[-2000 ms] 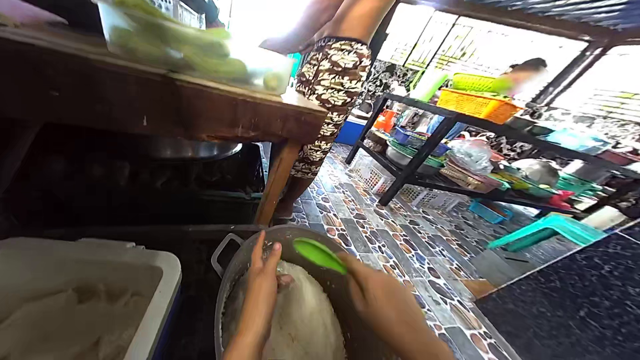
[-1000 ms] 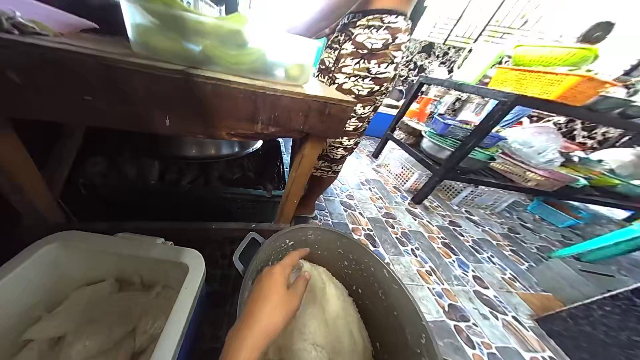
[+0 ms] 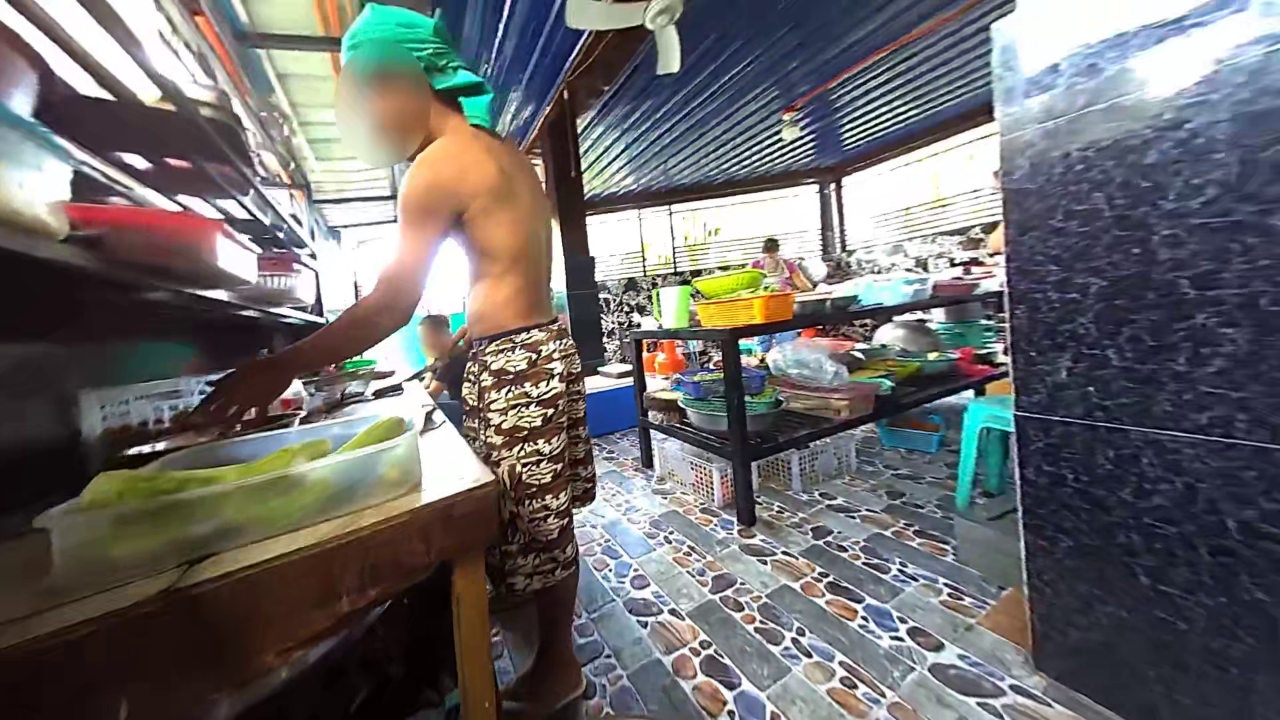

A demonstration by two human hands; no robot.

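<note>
Neither my left hand nor my right hand shows in the head view now, so what they hold or touch is hidden. The pot and the white-rimmed cooler are out of sight below. At the left, a clear plastic tub (image 3: 240,520) of green vegetables stands on the wooden worktable (image 3: 300,590). A co-worker (image 3: 500,240) in a green head cloth and patterned shorts stands at the table and reaches an arm over the things behind the tub.
A black metal rack (image 3: 738,430) holds an orange basket (image 3: 745,310), basins and bags. White crates (image 3: 700,472) sit beneath it. A teal stool (image 3: 985,450) stands beside the dark tiled wall (image 3: 1150,400). More people are farther back. Shelves with containers line the left.
The view has swung up from the pot, which has left the picture along with my hands. Two seconds ago, a green-handled thing was in my right hand; one second ago, only one hand showed.
</note>
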